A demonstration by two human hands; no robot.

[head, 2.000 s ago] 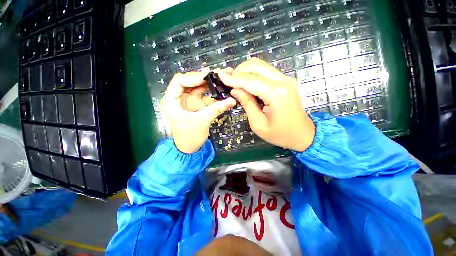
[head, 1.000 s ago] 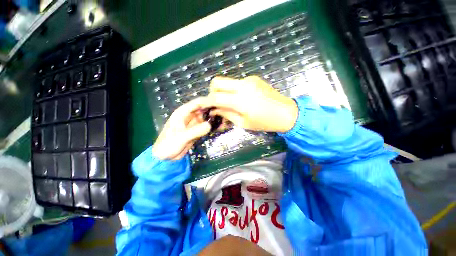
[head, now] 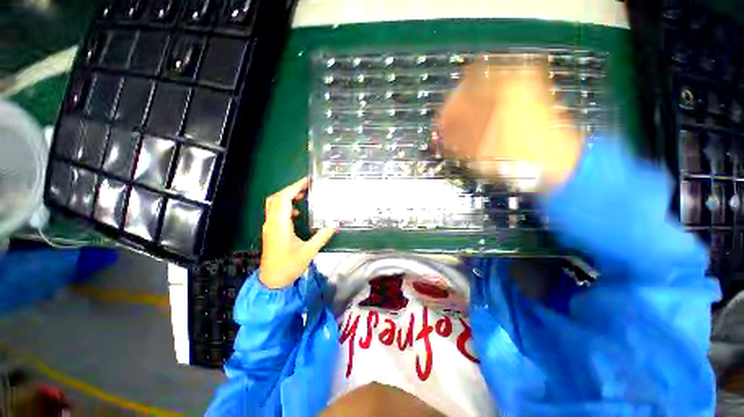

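Note:
The clear blister tray (head: pixel 374 122) lies in front of me on the green mat, with rows of small pockets and strong glare along its near side. My left hand (head: pixel 287 236) is at the tray's near left corner, thumb and fingers apart around its edge. A dark patch shows between them; I cannot tell whether it is a device housing. My right hand (head: pixel 510 126) is blurred over the right half of the tray and hides pockets there. I cannot see what it holds.
A black blister tray (head: pixel 151 118) with large square pockets is at the left, housings in its far rows. Another black tray (head: pixel 718 163) is at the right edge. A lower black tray (head: pixel 214 309) sits below the bench edge. A white fan (head: pixel 20 175) is far left.
My hands have moved apart: the left to the tray's near left corner, the right over its right half. The dark housing they held together is no longer clearly visible. The view has shifted.

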